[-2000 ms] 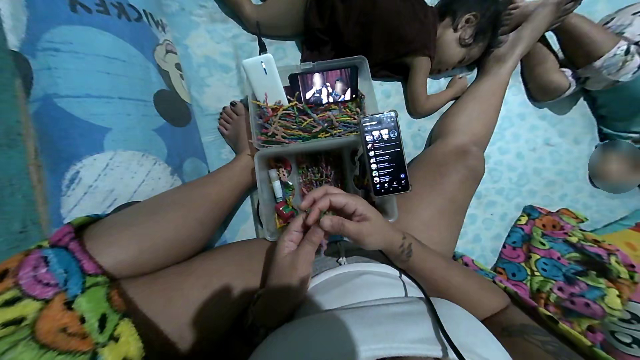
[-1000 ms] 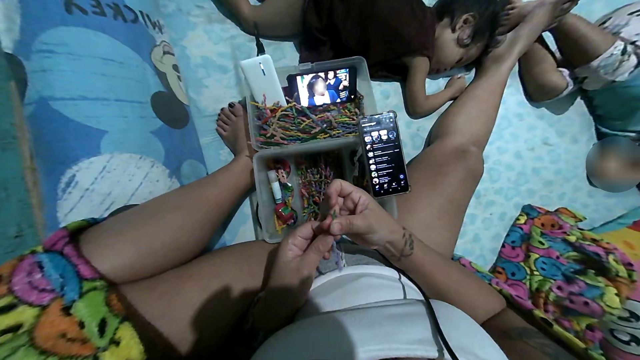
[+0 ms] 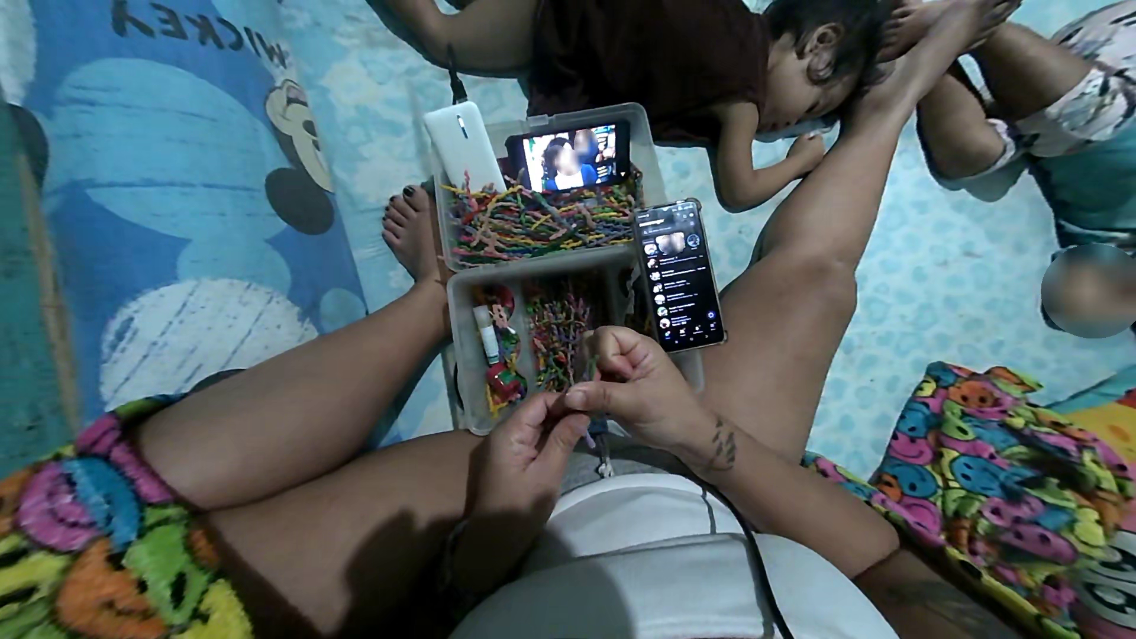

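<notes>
My left hand and my right hand meet at the fingertips over my lap. Between them they pinch a thin, coloured twisted strand, mostly hidden by the fingers. Just beyond lies a clear plastic box with compartments. One holds a white tube and small colourful items, another a heap of short multicoloured twisted strands. Its upper part holds many more twisted strands, a white power bank and a phone showing a picture. A second phone leans on the box's right side.
My bare legs lie on both sides of the box. A person in a dark shirt lies beyond it, and another person's legs are at the upper right. A black cable crosses my shirt. Smiley-print cloth lies at right.
My right hand's fingers have shifted and curled above the left ones, and a strand end now shows below the fingers. The picture on the phone in the box has changed.
</notes>
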